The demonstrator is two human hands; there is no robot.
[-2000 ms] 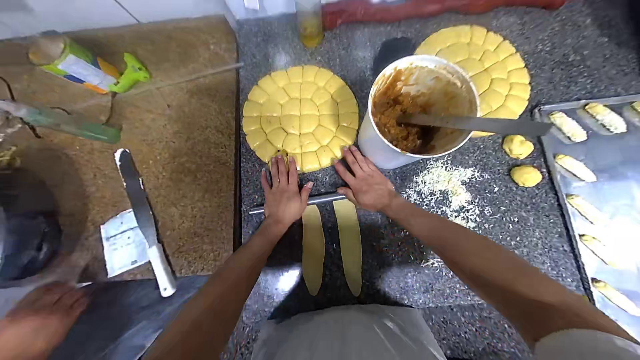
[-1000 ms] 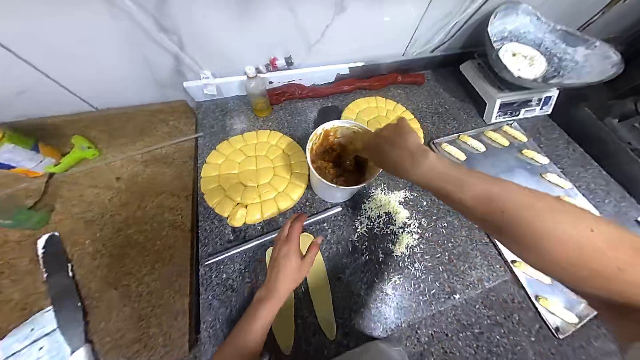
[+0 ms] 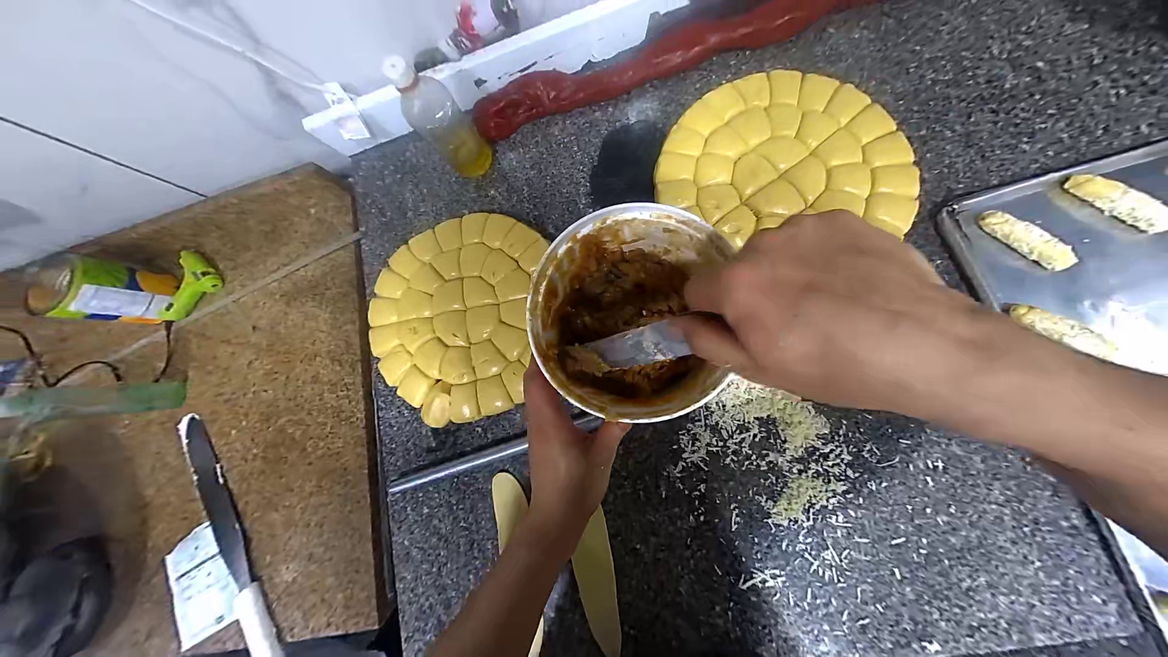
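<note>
My right hand (image 3: 803, 310) grips a flat metal spatula (image 3: 639, 345), its end down in the brown filling (image 3: 620, 292) of a white tub (image 3: 630, 415). Against the near side of the tub rests my left hand (image 3: 570, 447), fingers around its wall. Two long flattened dough strips (image 3: 595, 584) lie under and beside my left forearm. A thin metal rod (image 3: 465, 464) crosses the counter above them. Portioned yellow dough rounds sit left (image 3: 461, 315) and behind right (image 3: 789, 146) of the tub. Grated cheese (image 3: 794, 438) is scattered to its lower right.
A metal tray (image 3: 967, 205) with topped dough pieces stands at the right. An oil bottle (image 3: 447, 114) and a red plastic bundle (image 3: 639, 68) line the wall. On the brown surface at left lie a long knife (image 3: 224, 511), paper (image 3: 196, 579) and a green-handled item (image 3: 193, 285).
My left hand has moved from the rod and dough strips to the tub. My right hand, on the counter at first, went to the tub and now holds the spatula in the filling.
</note>
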